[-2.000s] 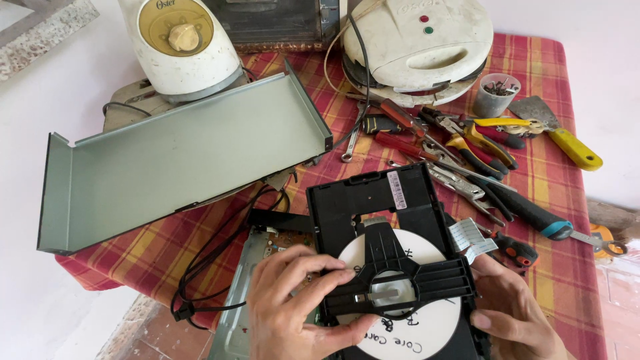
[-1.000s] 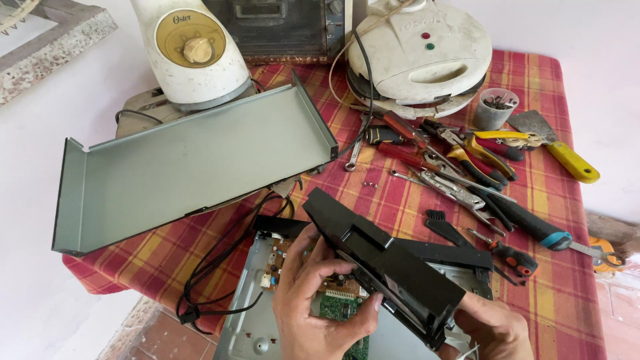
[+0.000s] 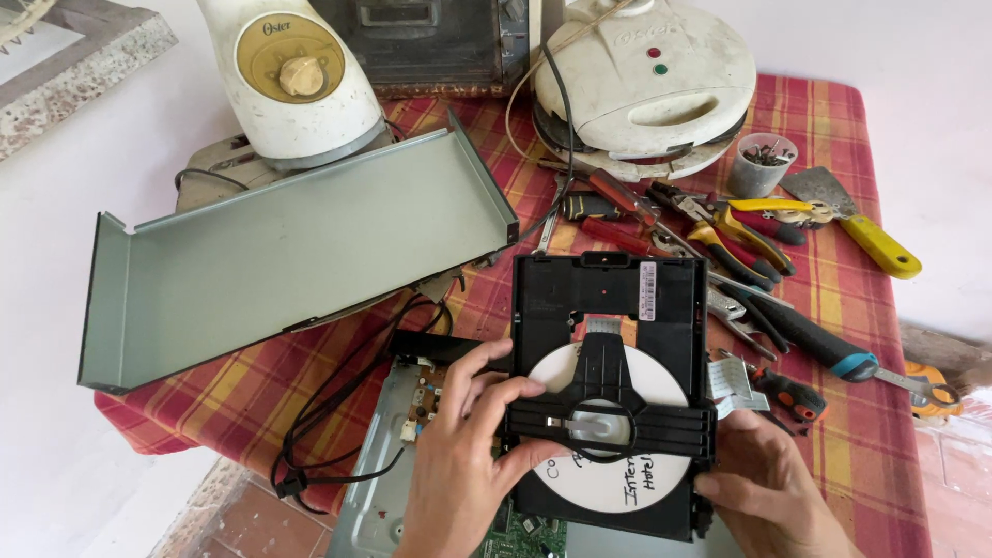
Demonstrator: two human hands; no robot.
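Observation:
A black plastic optical disc drive mechanism [image 3: 612,291] is held up, its open face toward me. Inside it lies a white disc [image 3: 659,380] with handwriting, under a black clamp bridge [image 3: 674,426]. My left hand [image 3: 473,442] grips the left side, thumb and fingers on the bridge's left end. My right hand [image 3: 767,488] holds the lower right edge, below a flat ribbon cable [image 3: 732,386]. Underneath is an opened metal chassis [image 3: 368,496] with a green circuit board [image 3: 527,535] and a brown board [image 3: 426,395], partly hidden by the drive and my left hand.
A bent metal cover [image 3: 294,263] leans at left, near a blender base [image 3: 302,85]. A white sandwich maker [image 3: 647,77] and toaster oven [image 3: 442,46] stand behind. Pliers [image 3: 728,240], a putty knife [image 3: 876,240], a screwdriver [image 3: 798,394] and a cup of screws [image 3: 762,167] lie right. A black cord [image 3: 291,434] loops left of the chassis.
The drive was tilted nearly edge-on one second ago; it is now turned with its disc side facing me. Both hands have stayed on it.

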